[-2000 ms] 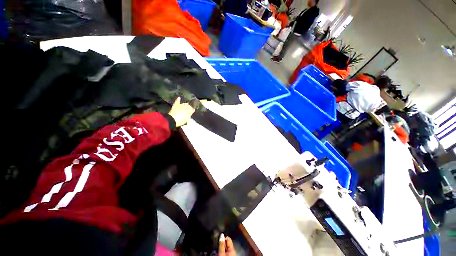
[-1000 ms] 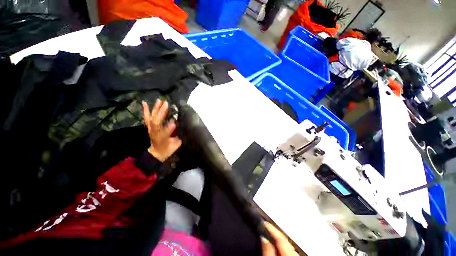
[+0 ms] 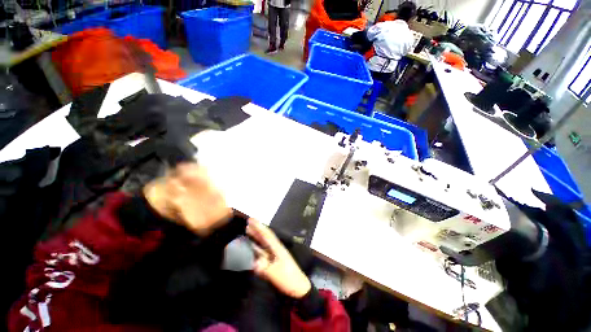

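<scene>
My left hand (image 3: pixel 191 198) is blurred, at the near edge of the heap of black and camouflage cut pieces (image 3: pixel 110 139). A blurred dark shape rises above it; I cannot tell whether the hand holds it. My right hand (image 3: pixel 278 259) is over my lap, its fingers beside dark fabric near my left wrist; its grip is unclear. A black and camouflage strip (image 3: pixel 298 211) lies on the white table, one end by the needle area of the white sewing machine (image 3: pixel 421 194). Its screen is lit.
Blue crates (image 3: pixel 350 123) stand behind the table (image 3: pixel 253 162). Orange bundles (image 3: pixel 97 61) are at the back left. A person in white (image 3: pixel 392 42) is at the back. Black fabric (image 3: pixel 544 259) hangs right of the machine, and loose dark threads (image 3: pixel 461 285) lie near its right end.
The view has swung right. My right hand has come up from the lower edge towards my left hand. The long dark strip that stretched between my hands no longer shows stretched out.
</scene>
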